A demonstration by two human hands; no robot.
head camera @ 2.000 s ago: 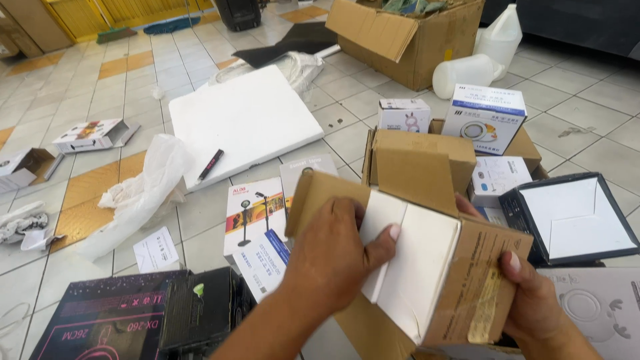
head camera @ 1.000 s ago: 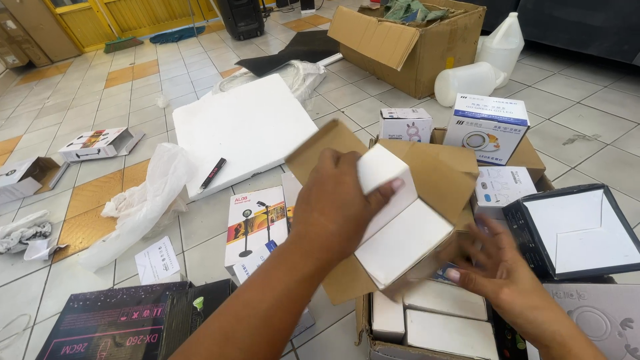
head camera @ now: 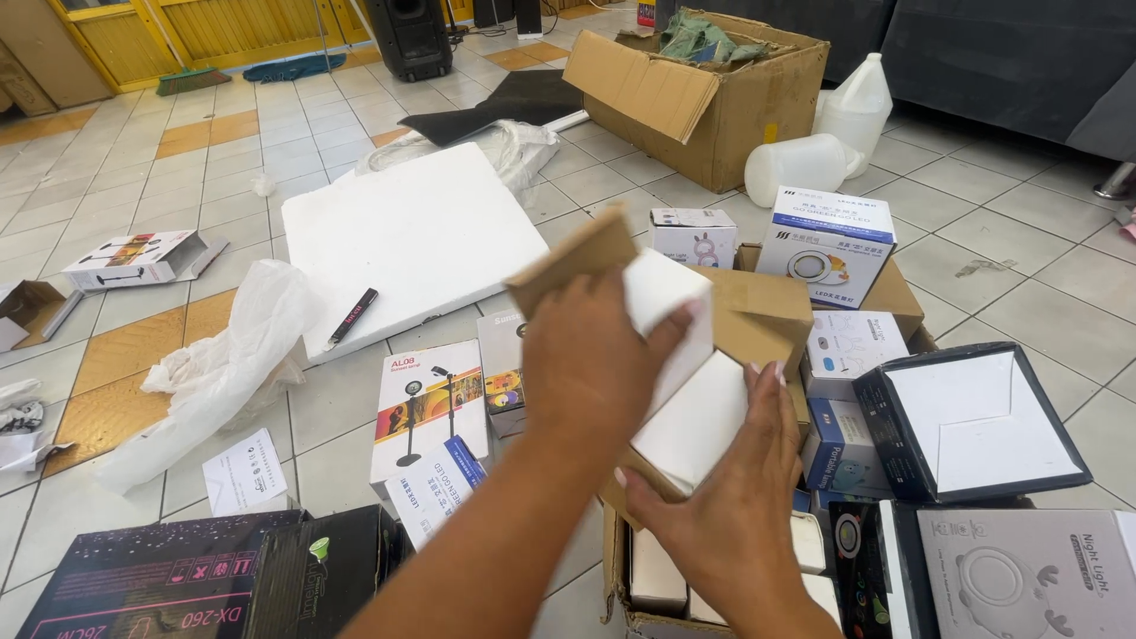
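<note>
A small open cardboard box (head camera: pixel 754 306) is held up between both hands, with two white cartons in it. My left hand (head camera: pixel 590 355) lies over its left side, thumb on the taller white carton (head camera: pixel 666 297) and fingers by a raised flap. My right hand (head camera: pixel 737 506) grips the box's lower right side, its fingers along the lower white carton (head camera: pixel 692 422). Beneath my right hand stands a larger cardboard box (head camera: pixel 614 568) containing several white cartons (head camera: pixel 657 572). The underside of the held box is mostly hidden by the hands.
Printed lamp boxes (head camera: pixel 430 408) stand to the left, and an LED light box (head camera: pixel 825 248) and a dark open box (head camera: pixel 967 426) to the right. A white foam sheet (head camera: pixel 408 240) bears a marker (head camera: pixel 353 317). Farther back are a big carton (head camera: pixel 710 115) and plastic jugs (head camera: pixel 799 169).
The held box has turned and tipped between the hands. My right hand, loose beside it one second ago, now grips its lower right side. The larger box's white cartons, hidden at first, now show.
</note>
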